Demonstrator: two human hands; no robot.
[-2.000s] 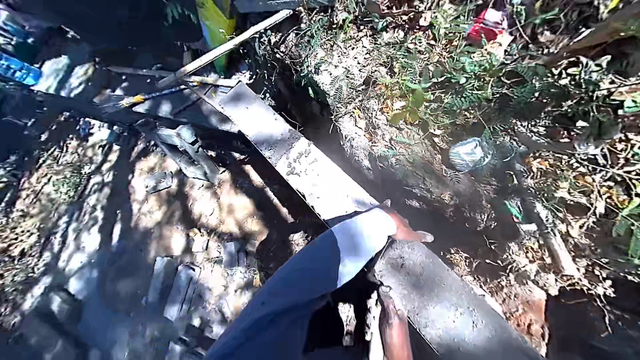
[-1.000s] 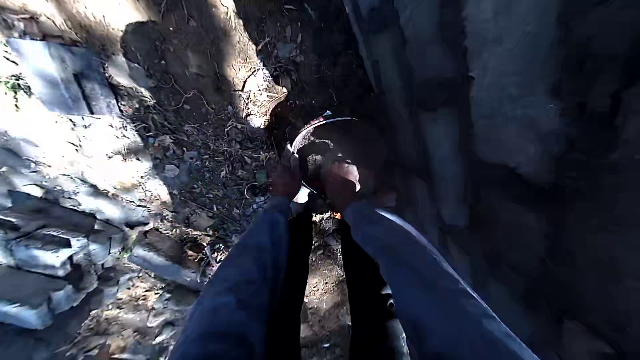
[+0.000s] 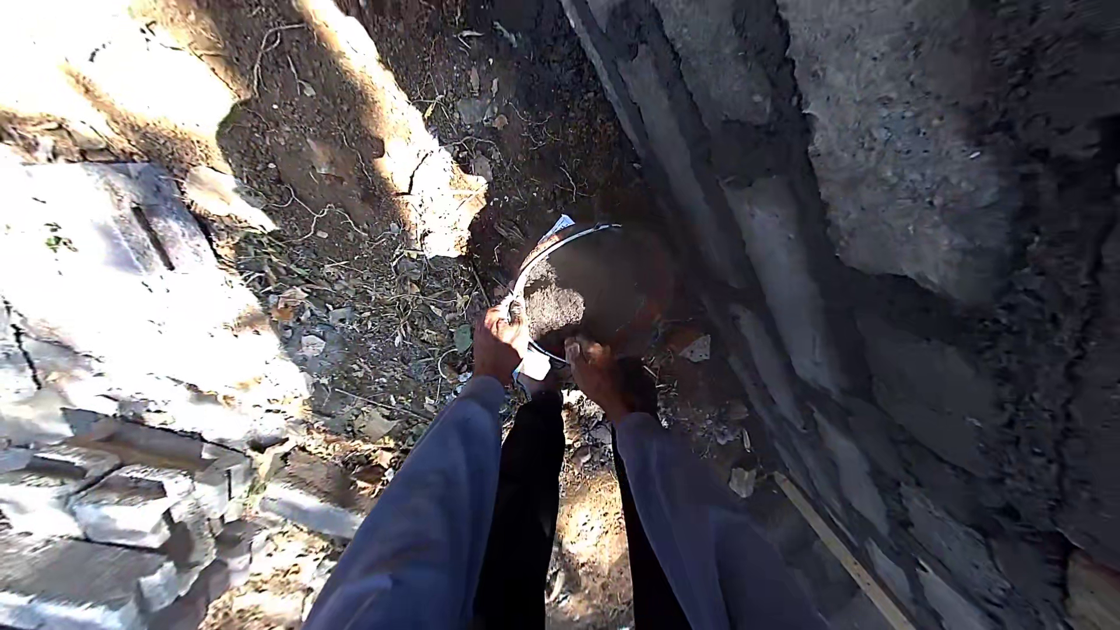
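Observation:
A round, pale-rimmed container (image 3: 535,261) sits low in front of my feet, with a grey, crumbly mass (image 3: 556,308) inside that looks like mortar. My left hand (image 3: 500,341) grips the rim at its left side. At the near edge is my right hand (image 3: 600,372), its fingers curled over the rim. Deep shade hides much of the container's right side. Both of my forearms are in blue-grey sleeves.
A rough masonry wall (image 3: 787,262) rises along the right. At lower right a thin wooden strip (image 3: 840,551) lies against its foot. Several grey blocks (image 3: 122,507) are piled at lower left. Roots, dry leaves and stones litter the ground.
The view has swung from a long board to the container beside the wall. My hands, earlier at the board, were at the container one second ago and are still there.

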